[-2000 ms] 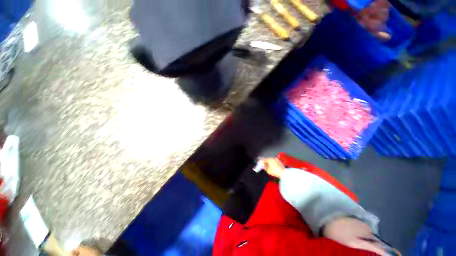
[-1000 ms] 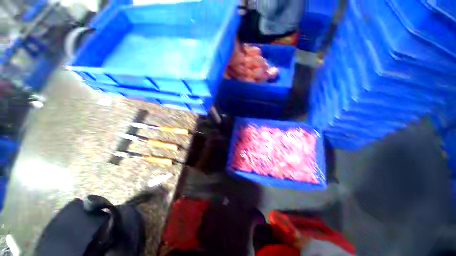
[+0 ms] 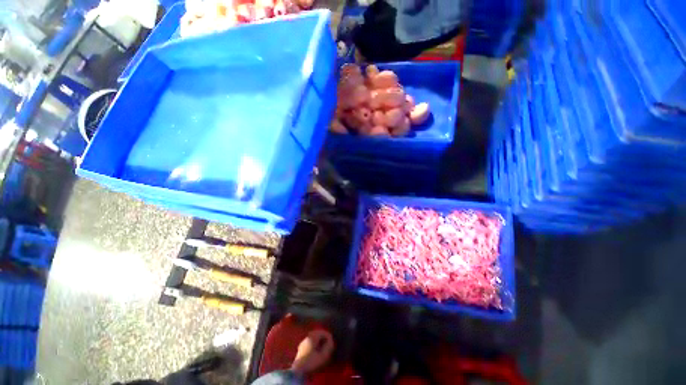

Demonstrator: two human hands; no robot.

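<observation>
A shallow blue crate of small pink moulded parts (image 3: 432,256) sits low to the right of the worktable. An empty blue crate (image 3: 218,120) rests on the far part of the speckled worktable (image 3: 113,301). My left hand (image 3: 312,350) is at the bottom centre beside the table edge, small and blurred, with a grey sleeve below it. Its fingers look bent; whether it holds anything is unclear. My right hand is not in view.
Three wooden-handled tools (image 3: 229,276) lie near the table edge. Large rounded pink parts (image 3: 380,101) fill a crate beyond. Tall blue crate columns (image 3: 587,128) stand right. A red stool (image 3: 282,346) is under the edge. Someone's grey clothing (image 3: 429,19) shows at the top.
The view has swung from the near tabletop to the far crates, then dipped closer to the empty crate. My left hand has come into view at the bottom; my right arm has left it.
</observation>
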